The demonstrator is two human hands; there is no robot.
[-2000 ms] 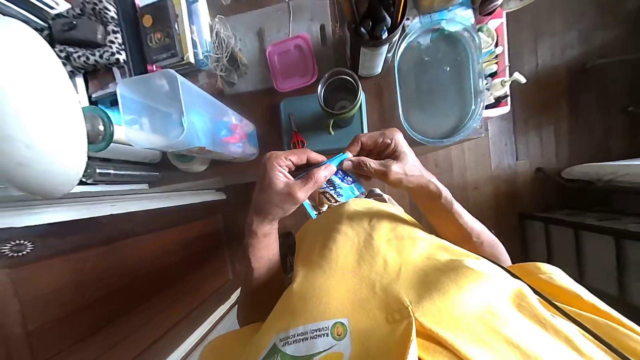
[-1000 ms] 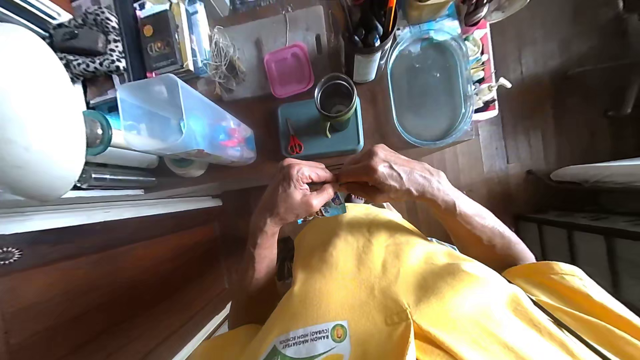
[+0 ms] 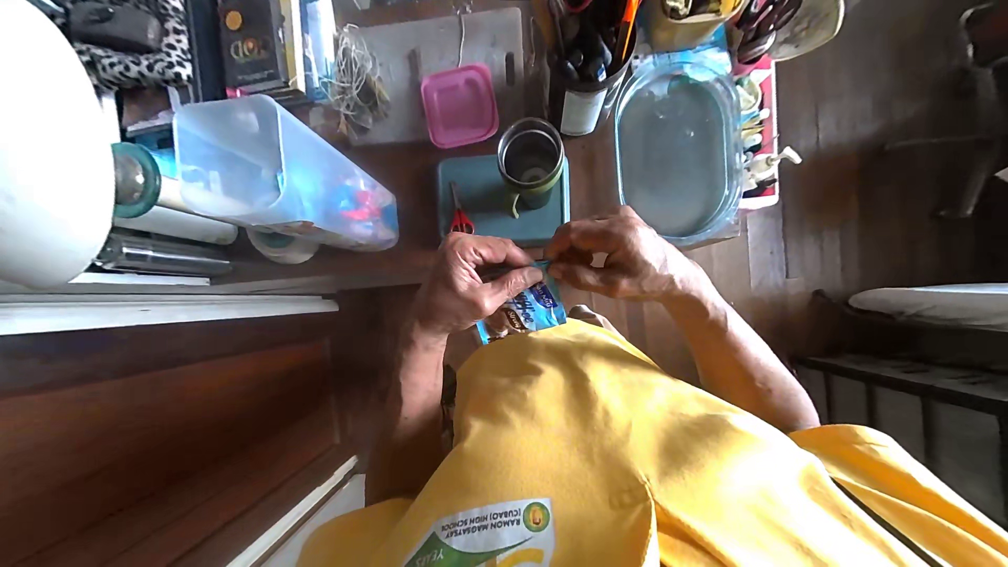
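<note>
A blue coffee sachet (image 3: 524,309) bearing writing hangs in front of the yellow shirt, below my fingertips. My left hand (image 3: 484,281) pinches its upper edge between thumb and fingers. At the upper right corner of the sachet, my right hand (image 3: 618,256) grips the same edge, its fingertips close to the left ones. Just beyond the hands, a steel-lined green mug (image 3: 531,161) stands upright on a teal tray or lid (image 3: 472,177). Red-handled scissors (image 3: 461,216) lie on the left part of that teal surface, near my left hand.
A pink square dish (image 3: 460,106) sits on a grey board (image 3: 394,59) beyond the mug. To the right are a utensil holder (image 3: 584,110) and a clear oval container (image 3: 677,153). A translucent plastic bin (image 3: 276,169) lies left, near tangled cord (image 3: 358,79) and a white rounded object (image 3: 51,150).
The sachet, mostly hidden behind the hands one second ago, shows more of its printed face. Both hands remain close together on it.
</note>
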